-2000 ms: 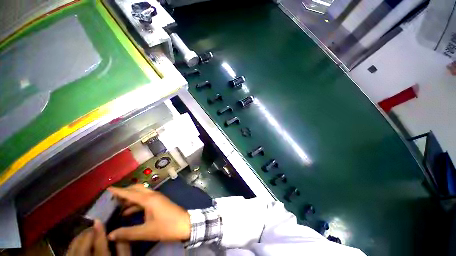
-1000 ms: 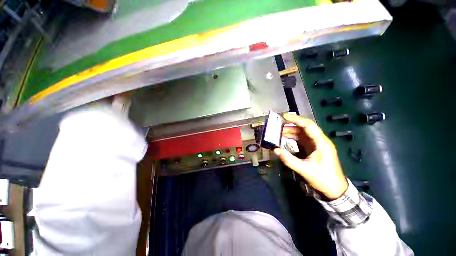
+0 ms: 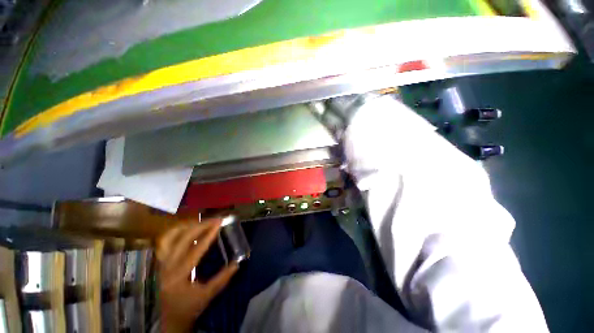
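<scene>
My left hand [image 3: 189,270] is low at the left of my lap, somewhat blurred. Its fingers and thumb grip a small housing [image 3: 235,239] with a silvery face and dark edges. My right hand is hidden; only the white sleeve [image 3: 410,175] shows, reaching up to the right end of the machine bed, where the frame and blur cover the hand. The flat grey-green printing table [image 3: 228,140] lies under the printing screen [image 3: 365,49], which has a pale frame, yellow tape and a green border.
Rows of housings between tan boards [image 3: 91,286] stand at the lower left by a wooden edge. White paper [image 3: 146,185] lies at the bed's left. A red strip [image 3: 260,188] and control panel [image 3: 277,206] cross the front. Black items [image 3: 485,115] are on the green floor.
The view has turned left, bringing the stacked housings in. My left hand has come out from the bed's left side and holds a housing. My right hand has moved from the front corner up under the screen.
</scene>
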